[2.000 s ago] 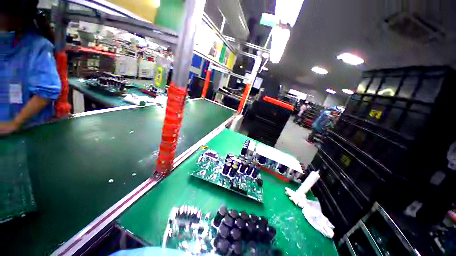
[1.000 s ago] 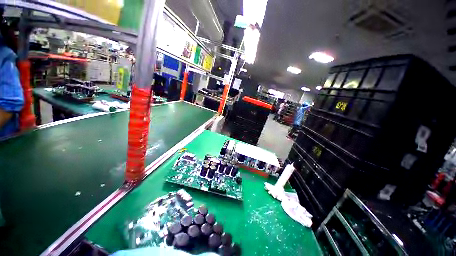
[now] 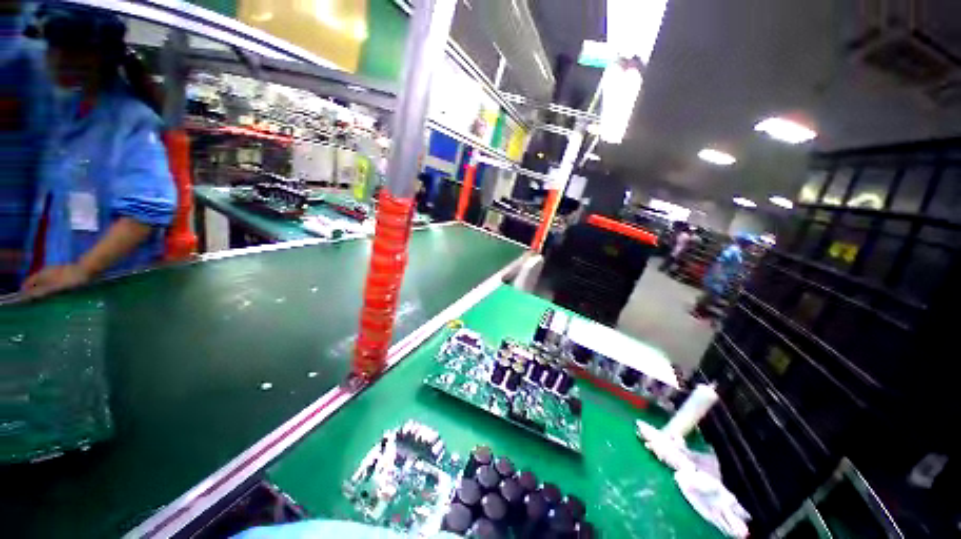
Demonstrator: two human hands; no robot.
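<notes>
A populated circuit board (image 3: pixel 406 479) with a cluster of black upright capacitors (image 3: pixel 511 500) lies nearest me on the green-matted bench, cut off by the bottom edge. A second populated board (image 3: pixel 506 390) lies behind it. Farther back is a long board assembly with a white cover (image 3: pixel 622 353) and a red lower edge. A white glue cartridge (image 3: pixel 692 408) rests on crumpled white gloves or cloth (image 3: pixel 708 495) at the bench's right edge. Neither of my hands is in view; a light blue patch, perhaps my clothing, shows at the bottom edge.
A flat green board (image 3: pixel 53 384) lies on the dark green conveyor (image 3: pixel 253 337) at left. A person in blue (image 3: pixel 105 179) stands beyond it. A post wrapped in red-orange film (image 3: pixel 384 284) stands at the bench's left edge. Black totes (image 3: pixel 843 326) and a metal rack (image 3: pixel 843 500) are at right.
The view swung right, then back left, so the person and the flat conveyor board show again. The boards, cartridge and white cloth keep their places on the bench.
</notes>
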